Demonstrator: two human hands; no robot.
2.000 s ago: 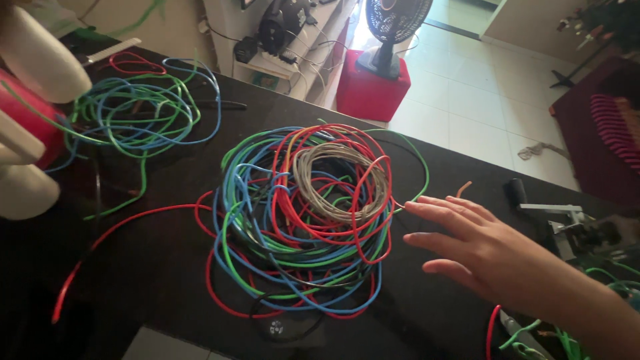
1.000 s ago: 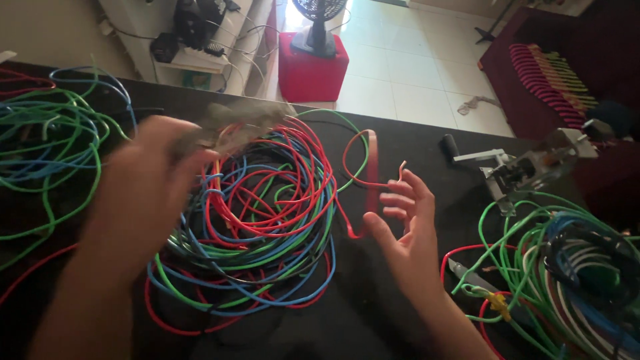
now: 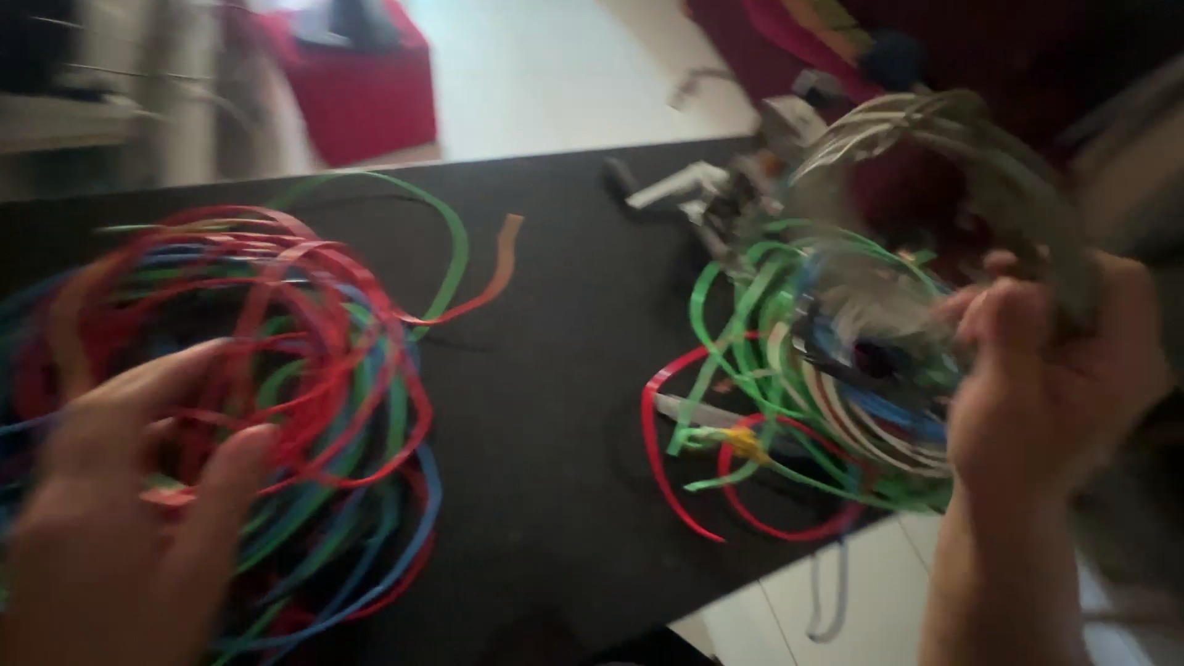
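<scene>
My right hand [image 3: 1045, 361] grips a blurred coil of grey wire [image 3: 1027, 176], raised over the right side of the dark table. Beneath and beside that coil lies a bundle of green, white, blue and red wires [image 3: 768, 370]. At the left, my left hand [image 3: 139, 481] is at a large tangle of red, blue and green wires [image 3: 314, 370], its thumb and fingers apart over the red loops. Whether it pinches a strand cannot be told through the blur. An orange-red wire end [image 3: 507, 240] sticks out to the right of the tangle.
A small machine with a crank handle [image 3: 684, 185] stands at the table's far right edge. Beyond the dark table [image 3: 546, 388] are a red box [image 3: 370, 92] bearing a fan base, a pale tiled floor [image 3: 573, 74] and a shelf [image 3: 65, 120] at the left.
The grey coil, seen on top of the left tangle two seconds ago, is now in my right hand at the right. My left hand has come in over the tangle. The view has swung right.
</scene>
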